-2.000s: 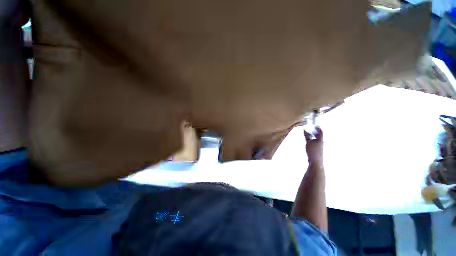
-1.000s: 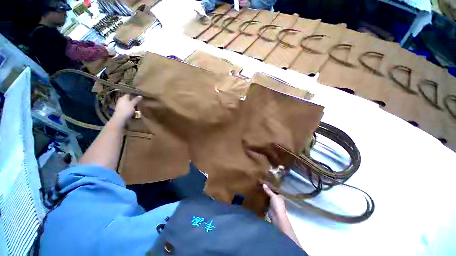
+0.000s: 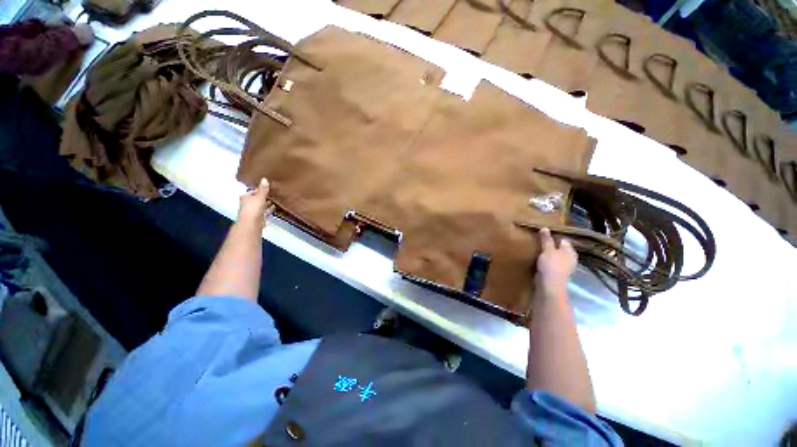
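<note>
A large brown bag body panel (image 3: 376,148) lies flat on the white table, with a centre seam and a notch at its near and far edges. Bundled brown straps (image 3: 651,236) stick out at its right end and more straps (image 3: 232,65) at its left end. My left hand (image 3: 255,202) holds the panel's near left edge. My right hand (image 3: 556,255) is on the near right part by a strap end, fingertips on top. A dark blue label (image 3: 476,273) and a small shiny patch (image 3: 548,202) show on the right half.
A heap of brown pieces (image 3: 131,100) lies at the left. A row of overlapped bag pieces with curved handles (image 3: 603,74) runs along the far side of the white table (image 3: 699,349). A person's dark red sleeve (image 3: 39,48) shows at the upper left.
The crumpled, lifted panel now lies flat and spread out on the table. Both hands are at its near side, and the strap bundles lie at its two ends.
</note>
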